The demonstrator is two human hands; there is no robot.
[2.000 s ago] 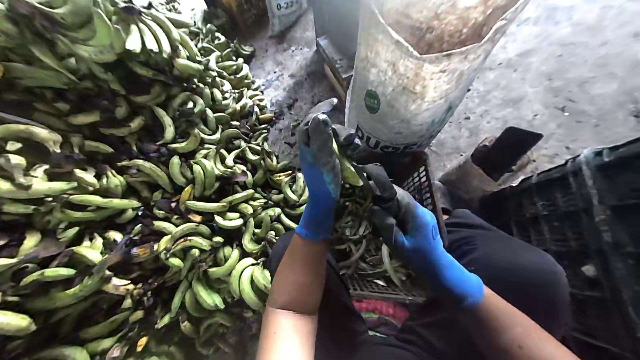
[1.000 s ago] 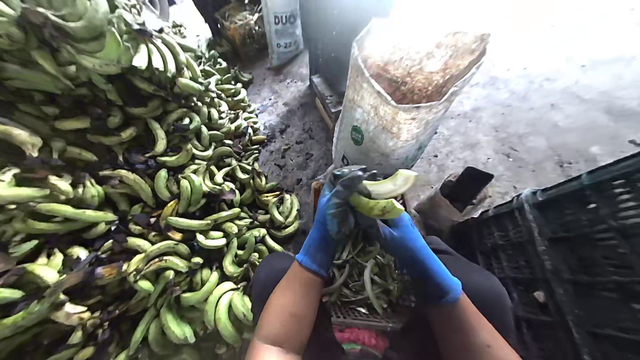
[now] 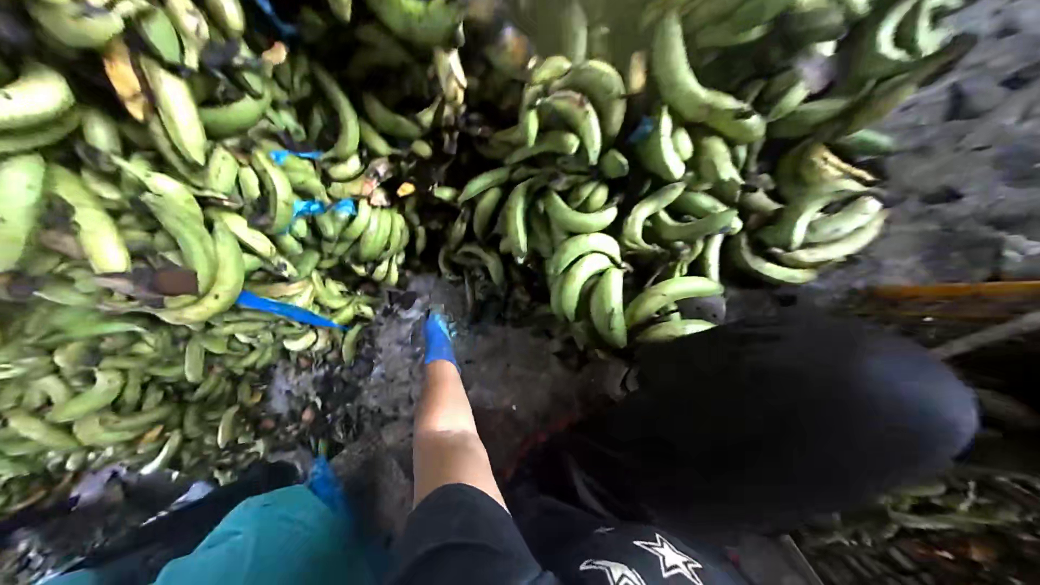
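Observation:
My left hand (image 3: 439, 340), in a blue glove, is at the end of my outstretched arm over the dark floor. It is beside the lower edge of a large heap of green plantains (image 3: 589, 284). The hand is small and blurred, and its fingers and anything in them cannot be made out. A cluster of green plantains lies to its right, and a blue plastic strip (image 3: 290, 309) lies on the fruit to its left. My right hand is out of view.
Another person's teal garment (image 3: 260, 540) shows at the lower left, near more loose plantains (image 3: 89, 398). My dark-trousered leg (image 3: 780, 422) spans the lower right, with green peels (image 3: 959, 508) beyond it. An orange edge (image 3: 959, 290) is at the right.
The view has swung far left to the heap. Both hands were together on a partly peeled plantain a second ago; now my left arm is stretched toward the heap and my right hand has left view.

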